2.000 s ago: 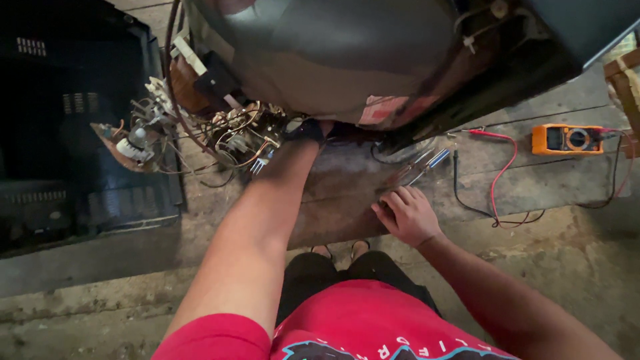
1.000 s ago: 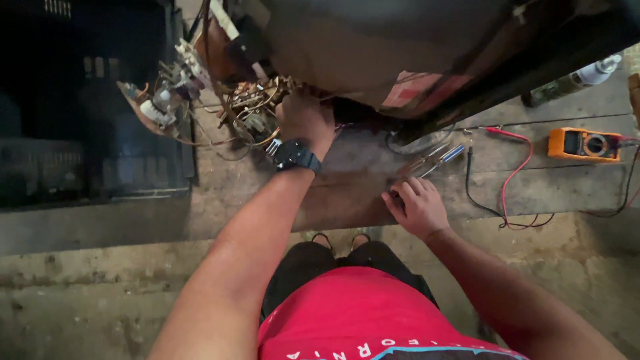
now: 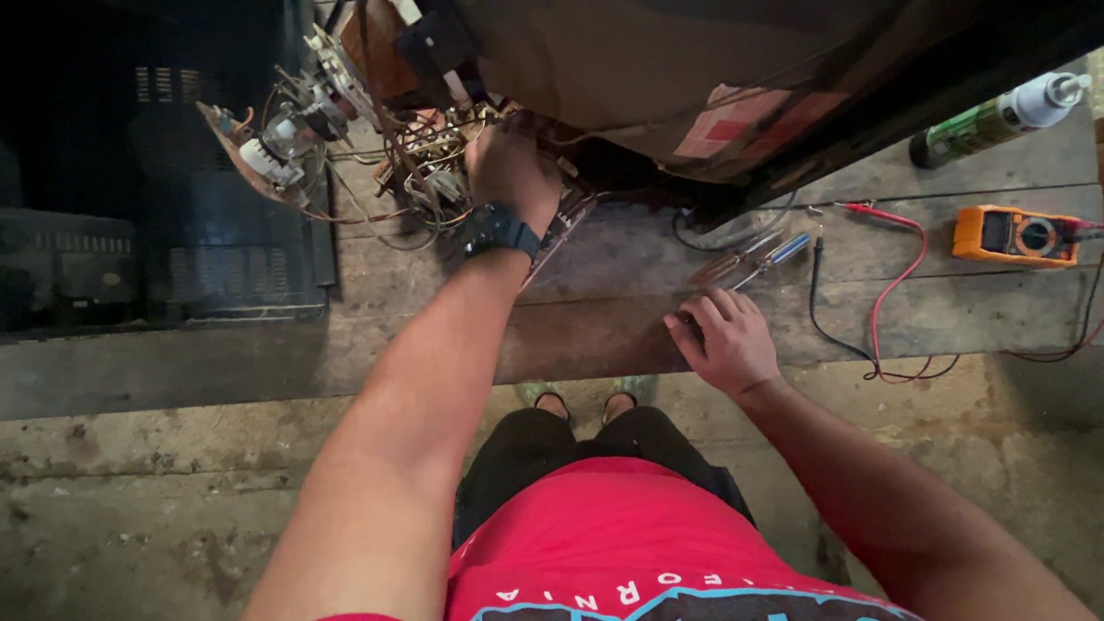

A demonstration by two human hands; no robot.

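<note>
My left hand, with a dark watch on its wrist, reaches in among the wires and parts of a circuit board under a cathode-ray picture tube; its fingertips are hidden. The tube's neck board hangs by wires to the left. My right hand rests with bent fingers by the bench's front edge, something small and dark near its thumb. Just beyond its fingers lie two screwdrivers, one with a blue and clear handle. Whether the right hand holds anything is unclear.
An orange multimeter lies at the right of the wooden bench, its red lead and black probe spread toward the screwdrivers. A spray can lies behind it. A large black plastic housing fills the left side.
My left hand has shifted within the wiring; its watch, turned out of clear sight at first, shows plainly now. My right hand remains beside the screwdrivers. The spray can has come into view.
</note>
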